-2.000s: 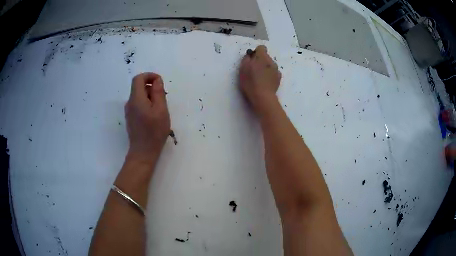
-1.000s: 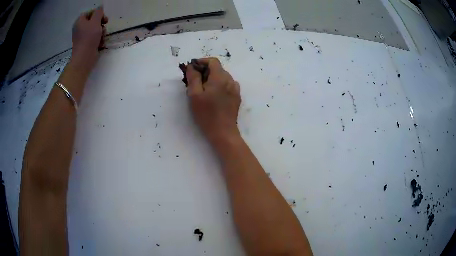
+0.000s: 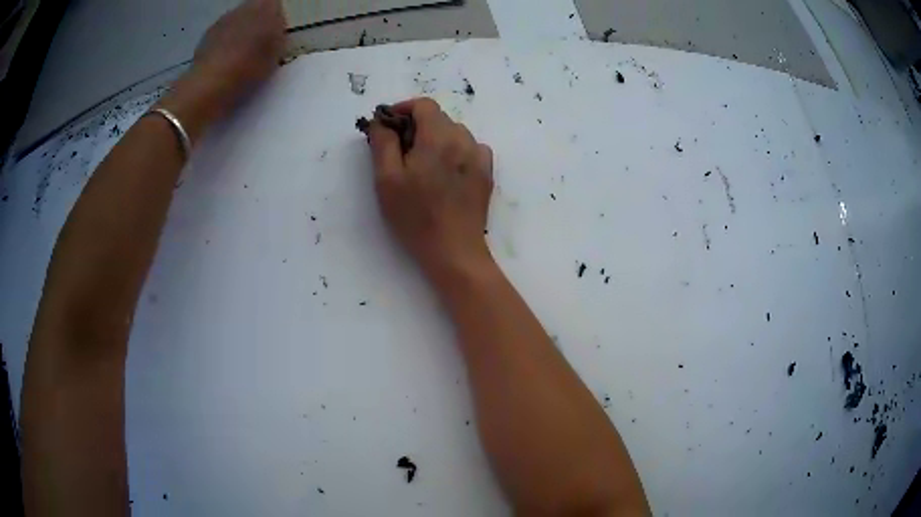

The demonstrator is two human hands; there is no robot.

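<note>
My right hand rests on the white tabletop, closed on a dark grey-brown rubbing lump that shows between thumb and forefinger, with ragged bits at its left end. My left hand is at the far edge, blurred and partly cut off by the top of the picture, over the near edge of the left greyboard sheet; its fingers and anything in them cannot be made out. A dark thin strip lies on that greyboard, running right from the left hand.
A second greyboard sheet lies at the far right. Dark crumbs are scattered over the tabletop, with a denser cluster at the lower right. A small shiny seam spot shows at the right.
My left hand has moved from the near middle to the far left edge, then slightly right. My right hand has moved left from near the far edge, and the lump now shows more.
</note>
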